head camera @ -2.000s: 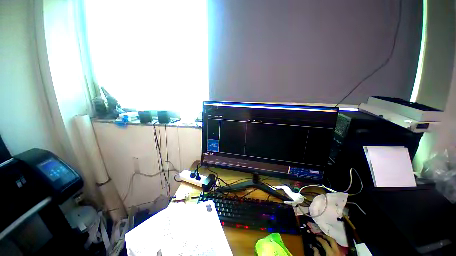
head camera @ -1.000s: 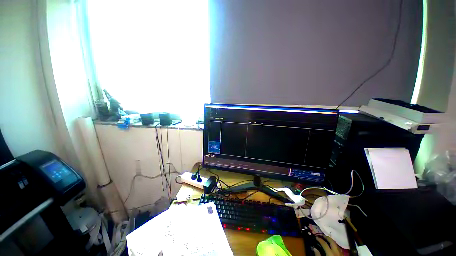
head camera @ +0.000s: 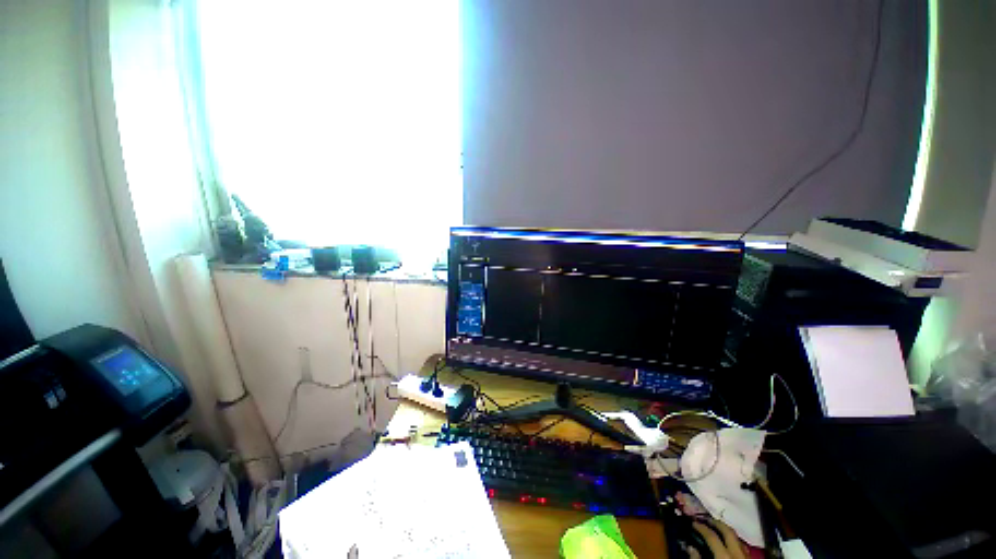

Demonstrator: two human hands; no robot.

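My right hand (head camera: 715,537) is at the bottom edge, right of the keyboard, partly cut off. It rests over a dark mouse (head camera: 688,533), which is mostly hidden. My left hand is not in view. The black keyboard (head camera: 562,470) with red and blue backlight lies in front of the wide monitor (head camera: 595,311), which shows a dark screen with thin lines. White paper sheets (head camera: 393,504) with faint marks lie left of the keyboard. A bright green-yellow tissue pack (head camera: 596,538) lies below the keyboard, cut off by the frame edge.
A power strip (head camera: 424,394) and cables lie behind the keyboard. A crumpled white sheet (head camera: 723,475) lies beside my right hand. A black machine with a lit panel (head camera: 133,375) stands at left. A black printer (head camera: 890,475) and white paper stack (head camera: 857,371) are at right.
The view has shifted slightly. The small blue area at the left of the monitor screen has become taller. My right hand stays at the mouse.
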